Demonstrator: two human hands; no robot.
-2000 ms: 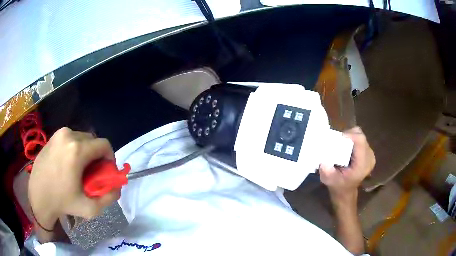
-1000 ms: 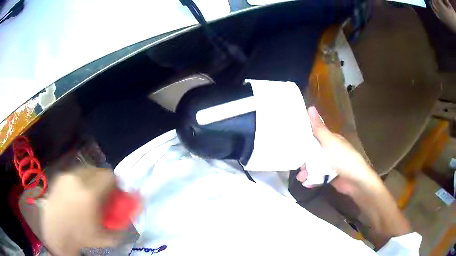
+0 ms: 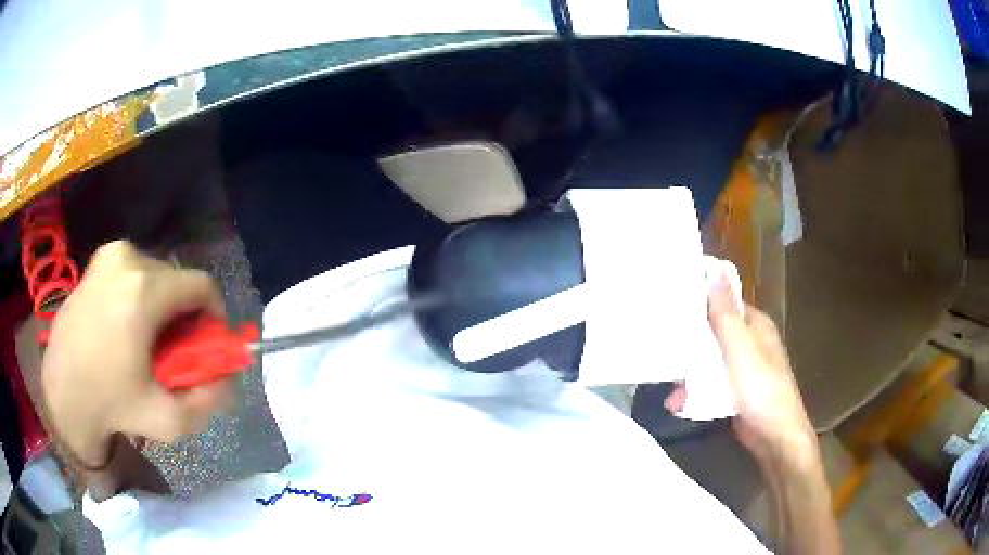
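Note:
A white-and-black security camera [image 3: 640, 287] is held over my lap, its black rounded head [image 3: 499, 282] pointing left and a white antenna bar [image 3: 521, 323] across it. My right hand [image 3: 759, 369] grips the white bracket [image 3: 710, 374] at its right end. My left hand [image 3: 130, 347] is closed around a red air blow gun [image 3: 206, 352]. The gun's long thin nozzle [image 3: 336, 325] reaches right to the black head; it is blurred, and I cannot tell whether it touches.
A red coiled hose [image 3: 46, 260] hangs at the left. The table edge [image 3: 325, 81] curves across the top, with black cables [image 3: 851, 87] hanging from it. A large open brown carton [image 3: 878, 249] stands at the right, with more cartons [image 3: 884, 499] below.
The camera has turned from its lens side to its antenna side, and the antenna now slants the other way. My left hand dipped, then rose again with the blow gun. The view has shifted.

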